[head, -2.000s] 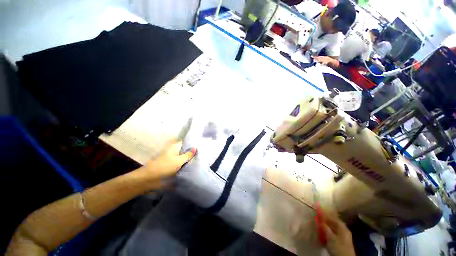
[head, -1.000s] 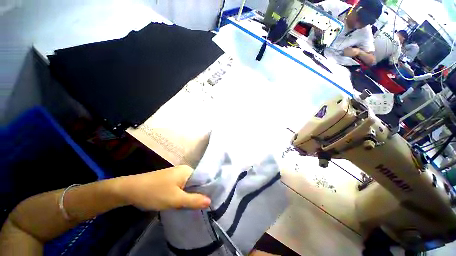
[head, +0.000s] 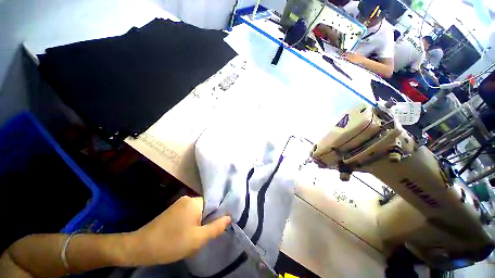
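Observation:
A garment panel (head: 217, 163) shows its pale grey face, with two narrow black strips (head: 262, 202) side by side and another dark band lower down. It lies partly on the machine table and hangs over the front edge. My left hand (head: 176, 231) grips its left side, thumb on top. Scissors blades (head: 254, 247) point up-left across the panel, their tips near my left thumb. A bit of yellow handle (head: 287, 275) shows at the bottom edge. My right hand is out of the picture.
The cream sewing machine (head: 412, 190) stands right of the panel. Stacked black panels (head: 130, 73) lie at the table's left. A blue crate (head: 73, 163) is at lower left. Beyond the blue-edged trough (head: 320, 68), a person (head: 374, 51) works.
My right hand, earlier at the red scissors handle beside the machine, has left the picture. The blades now lie over the panel. My left hand still holds the panel, which is spread flatter than one second ago.

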